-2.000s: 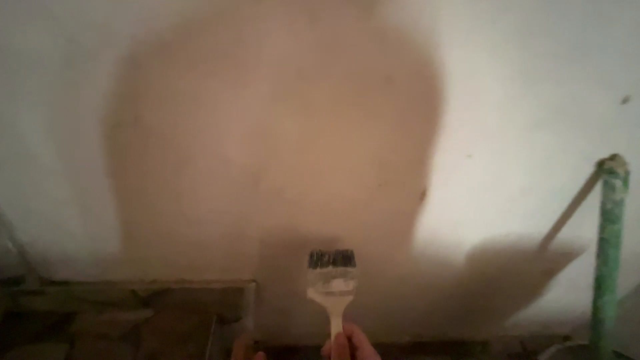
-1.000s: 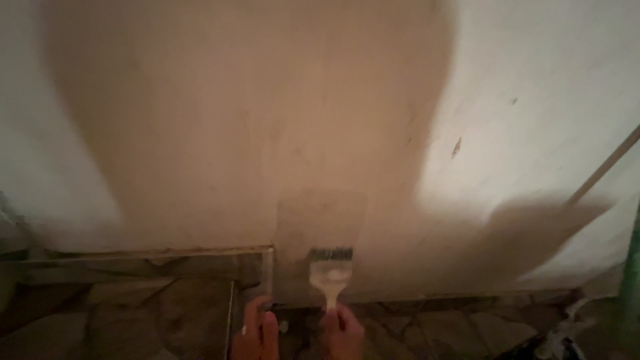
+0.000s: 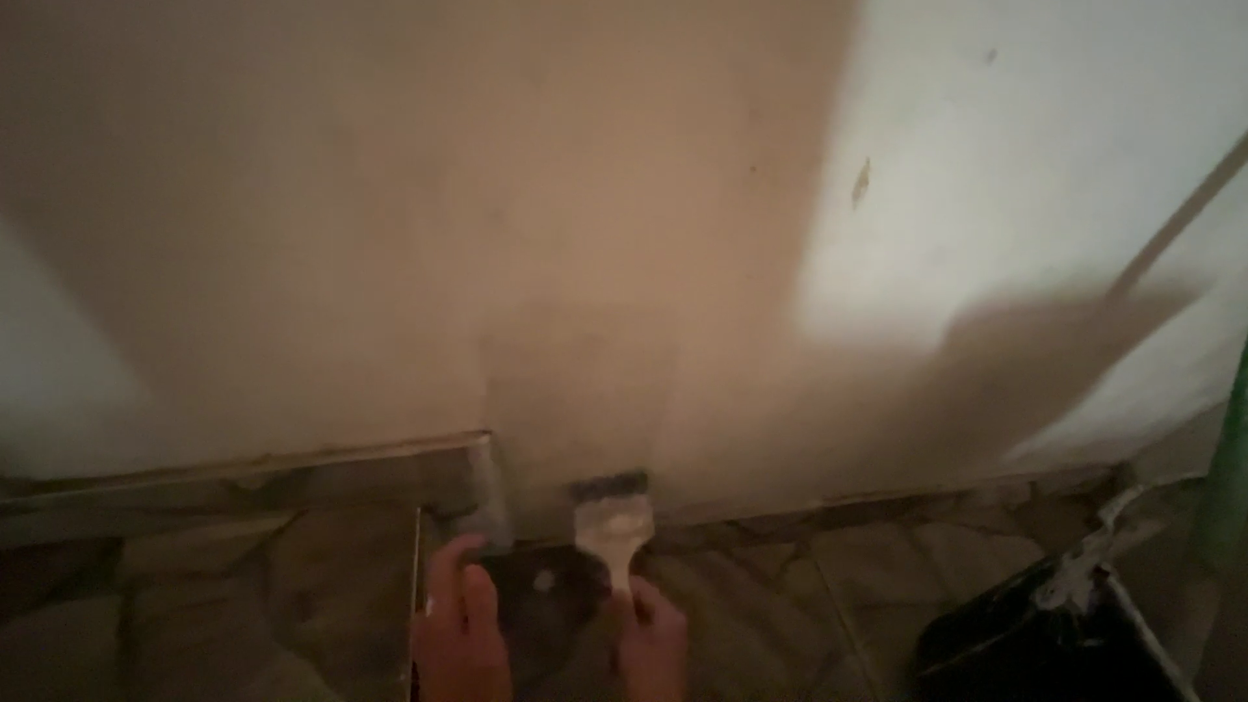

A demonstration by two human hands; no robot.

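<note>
My right hand (image 3: 651, 634), low in the middle of the view, is shut on the handle of a flat paintbrush (image 3: 614, 522). The brush points up, its dark bristles at the foot of a pale wall (image 3: 585, 224). To its left my left hand (image 3: 461, 619) is raised with its fingers partly bent, close to the end of a stone-patterned ledge or skirting (image 3: 370, 478). Nothing shows in that hand, though blur hides its detail. A faint darker rectangular patch lies on the wall above the brush.
A black paint-smeared bucket or tray (image 3: 1053, 634) stands at the lower right. Beside it, a green pole (image 3: 1228, 478) rises at the right edge. Stone-patterned flooring (image 3: 741, 604) runs along the wall, which has a small chipped mark (image 3: 861, 183). Broad shadows fall across the wall.
The view has tilted downward, bringing more floor and the black container into sight. My left hand, barely visible two seconds ago, now shows beside the ledge's end. The brush remains in my right hand.
</note>
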